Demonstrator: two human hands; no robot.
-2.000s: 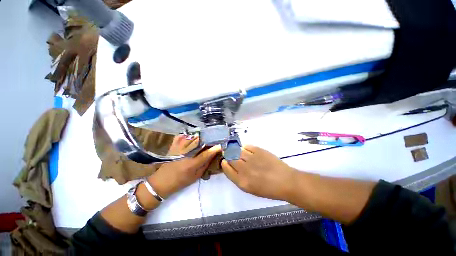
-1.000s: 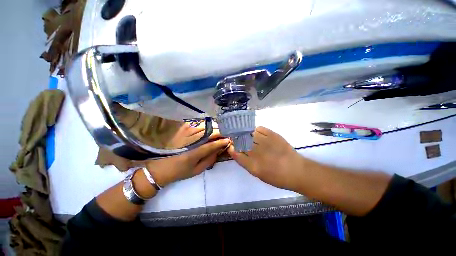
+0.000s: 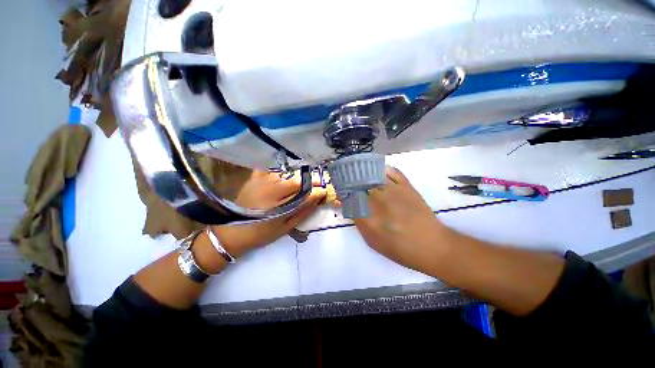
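The white sewing machine head (image 3: 431,32) with its blue stripe fills the upper view. The brown garment panel (image 3: 161,205) lies left of the needle area, partly behind the chrome thread guard (image 3: 147,136); a small brown edge shows below my left hand. My left hand (image 3: 276,208) is on the cloth by the needle area, fingers bent together on it and partly covered by the guard. My right hand (image 3: 398,219) is just right of it, its fingertips hidden behind the grey ribbed tension dial (image 3: 357,172). The needle and stitch line are hidden.
Thread snips (image 3: 499,188) with a pink and blue handle lie right of my right hand. Two small brown swatches (image 3: 618,198) lie far right. Brown cut strips (image 3: 93,54) are piled back left. Khaki cloth (image 3: 47,194) hangs over the left edge. A measuring tape (image 3: 345,305) runs along the front edge.
The view has moved closer to the machine head since the oldest frame, and the dial now covers more of my right fingers. Both hands have stayed together by the needle area.
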